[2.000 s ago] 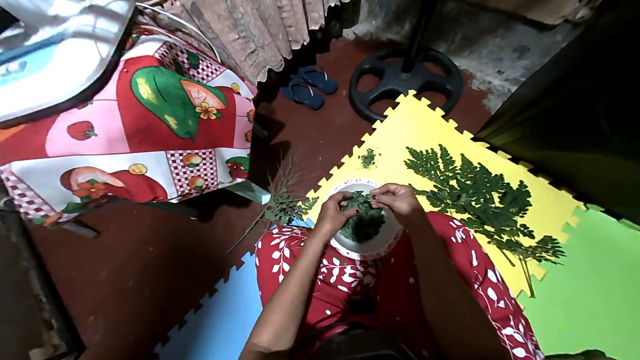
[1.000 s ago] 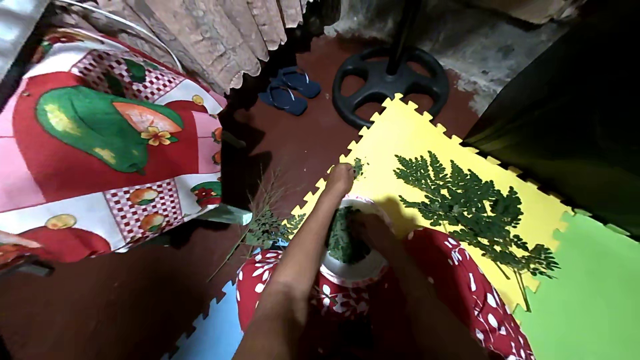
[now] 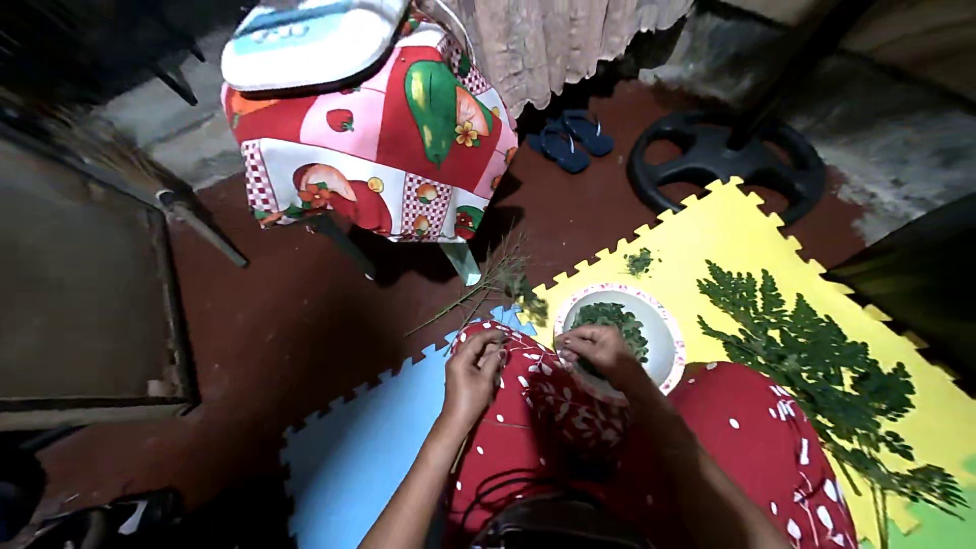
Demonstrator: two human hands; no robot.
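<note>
My left hand (image 3: 474, 374) is over my left knee, its fingers bent around what looks like a thin stem. My right hand (image 3: 598, 351) is at the near left part of a white bowl (image 3: 669, 347) with a pink patterned rim, fingertips pinched together; whether they hold something is too small to tell. Small green leaves (image 3: 619, 319) lie in the bowl. Leafy green branches (image 3: 812, 351) rest on the yellow foam mat (image 3: 732, 236) to the right. Mostly bare stems (image 3: 488, 286) lie on the floor left of the bowl, and a few leaf bits (image 3: 639, 261) sit beyond it.
A small table with a fruit-print cloth (image 3: 358, 145) stands at the upper left. Blue flip-flops (image 3: 572, 141) and a black round stand base (image 3: 724, 160) are on the red floor ahead. A broom (image 3: 202, 225) lies at the left; a blue foam mat (image 3: 366, 450) is below my left arm.
My left hand has moved left, away from the bowl, to above my knee. One second ago my left arm reached past the bowl's far side. The view has swung left.
</note>
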